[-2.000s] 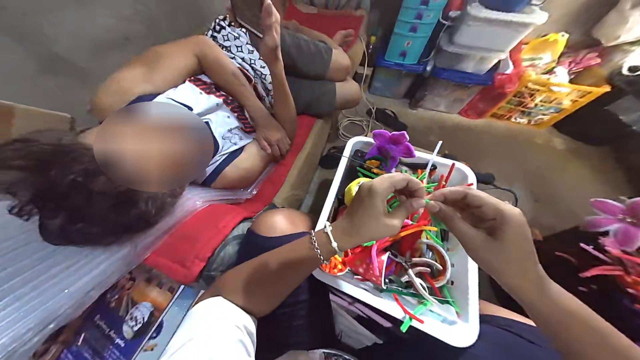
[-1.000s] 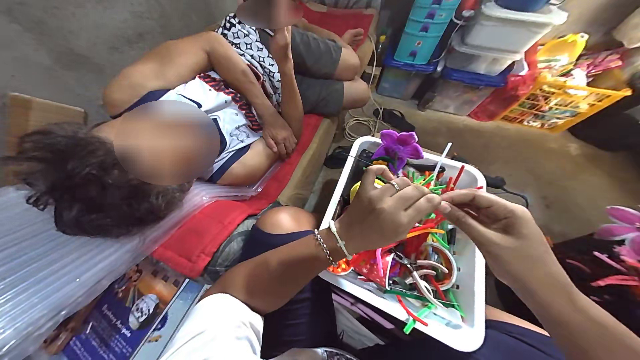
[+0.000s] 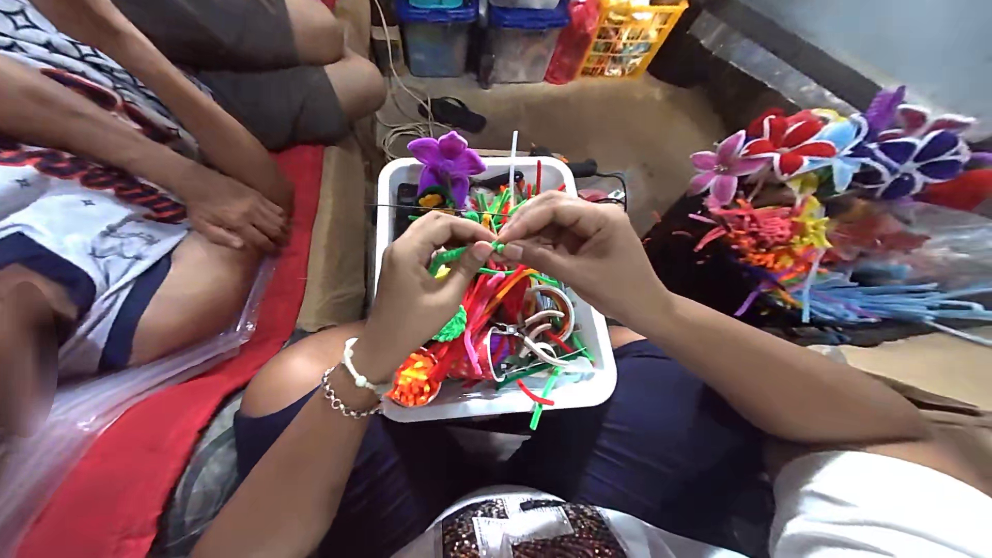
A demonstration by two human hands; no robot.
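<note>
My left hand (image 3: 434, 279) and my right hand (image 3: 585, 248) meet above a white plastic tray (image 3: 597, 364). Both pinch a green fuzzy craft stem (image 3: 449, 257), which looks like a pipe cleaner, between thumb and fingers; a thin dark wire runs out leftward from the fingertips. Below them the tray holds many red, green and orange pipe cleaners (image 3: 484, 306), white rings (image 3: 550, 306) and an orange bundle (image 3: 415, 380). A purple pipe-cleaner flower (image 3: 447, 164) stands at the tray's back left. The hands hide part of the tray's contents.
Close on the left, a person (image 3: 225, 201) rests on a red mat (image 3: 298, 232). Pipe-cleaner flowers (image 3: 787, 143) and blue stems (image 3: 899, 301) lie at the right. Beyond the tray are a black slipper (image 3: 453, 114), cables, lidded bins (image 3: 527, 46) and a yellow basket (image 3: 632, 39).
The view has swung to the right and down, bringing the flower bunch into sight. Both hands remain together over the tray, and a green stem now shows between them.
</note>
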